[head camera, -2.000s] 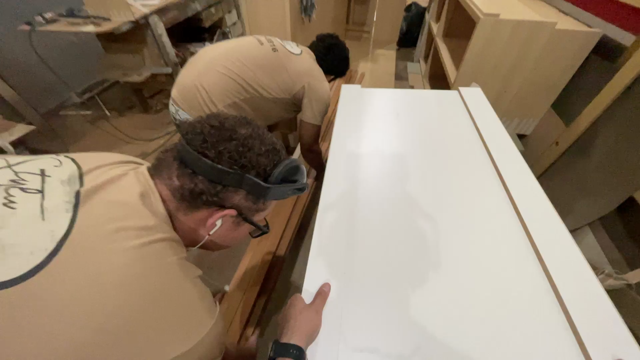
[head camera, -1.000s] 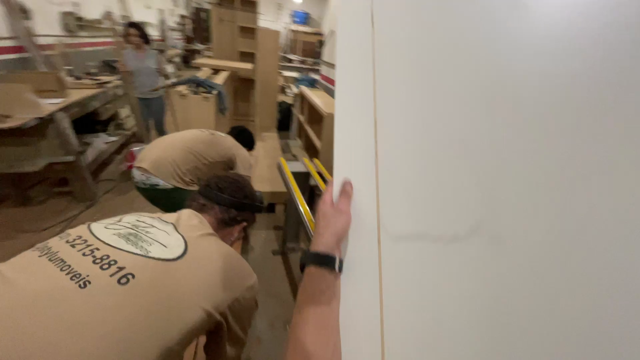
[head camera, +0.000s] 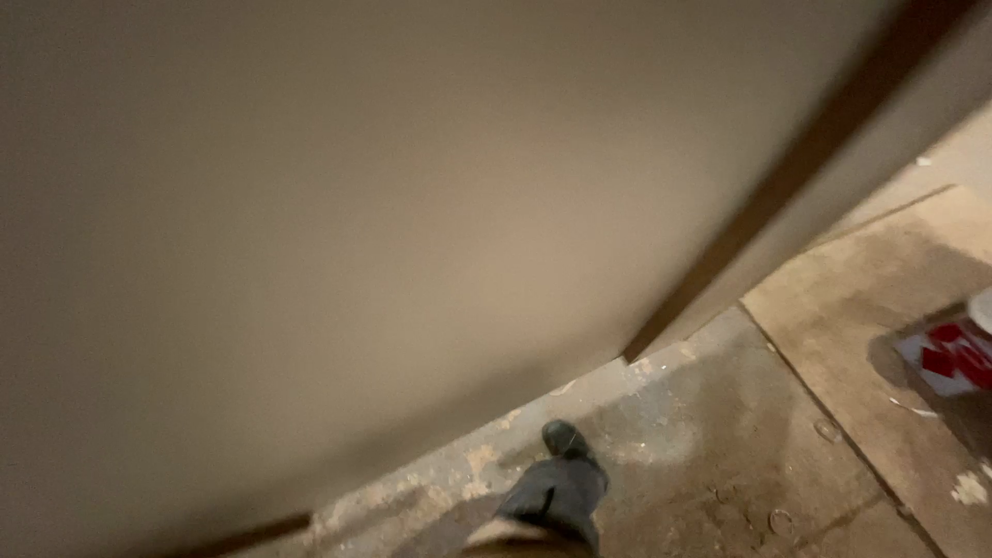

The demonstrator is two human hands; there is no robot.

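A large flat panel (head camera: 403,217) takes up most of the head view, close in front of me, and its lower edge runs slantwise above the floor. Along its right side runs a dark strip (head camera: 744,209) beside a paler edge band. The image is blurred. Neither of my hands shows now, so what they hold or touch is hidden.
Below the panel, my shoe (head camera: 564,439) and trouser leg (head camera: 550,492) stand on a worn, stained concrete floor (head camera: 690,480). A dark joint line crosses the floor. At the right edge is a red and white container (head camera: 949,358), with small scraps near it.
The view has swung sharply down to the panel's face and the floor. A hand with a black wristband on the panel's edge, and the co-workers, are out of sight.
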